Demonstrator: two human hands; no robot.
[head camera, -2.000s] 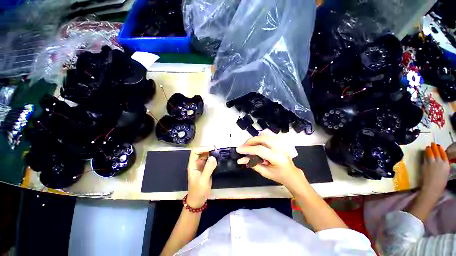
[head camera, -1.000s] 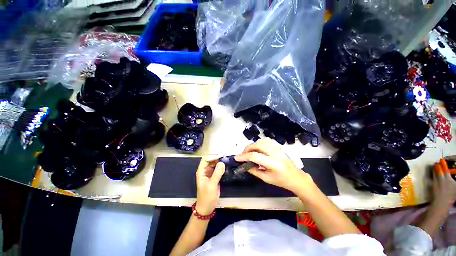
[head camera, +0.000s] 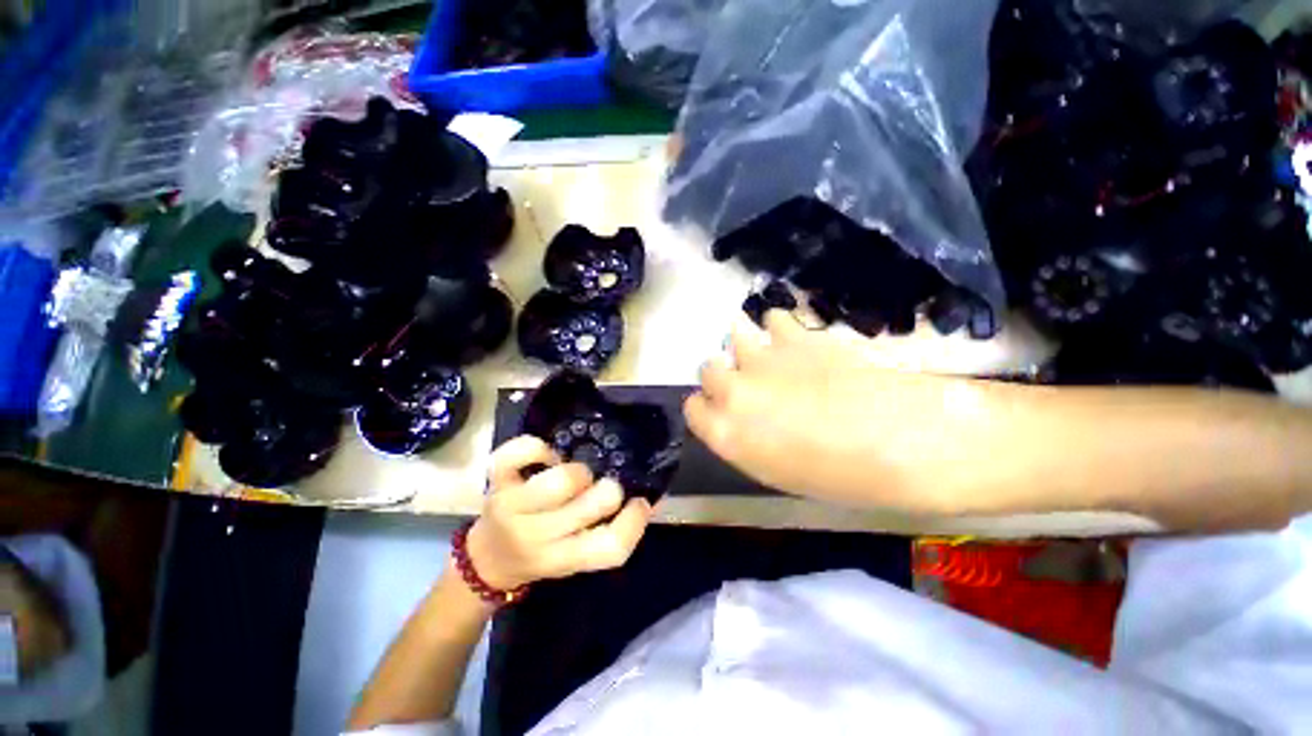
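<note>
My left hand (head camera: 554, 521) holds a glossy black round housing (head camera: 602, 431) over the left part of the dark mat (head camera: 720, 467). The ring of holes inside the housing shows. My right hand (head camera: 784, 396) is at the near edge of the pile of small black plastic parts (head camera: 849, 273). Its fingertips are beside a loose part; whether they grip anything is hidden. The pile lies at the mouth of a large clear plastic bag (head camera: 849, 122). Two housings (head camera: 571, 329) with thin wires stand on the bench left of the pile.
A heap of black housings (head camera: 345, 288) covers the bench at left, and another heap (head camera: 1151, 216) is at right. A blue bin (head camera: 511, 86) stands behind. A red coiled hose (head camera: 961, 561) hangs below the bench edge. A pale panel (head camera: 360, 604) is below at left.
My left hand now holds a housing, its ring of holes in view. My right hand has moved away from it to the small parts. The view has shifted, and the neighbour's hand is out of the picture.
</note>
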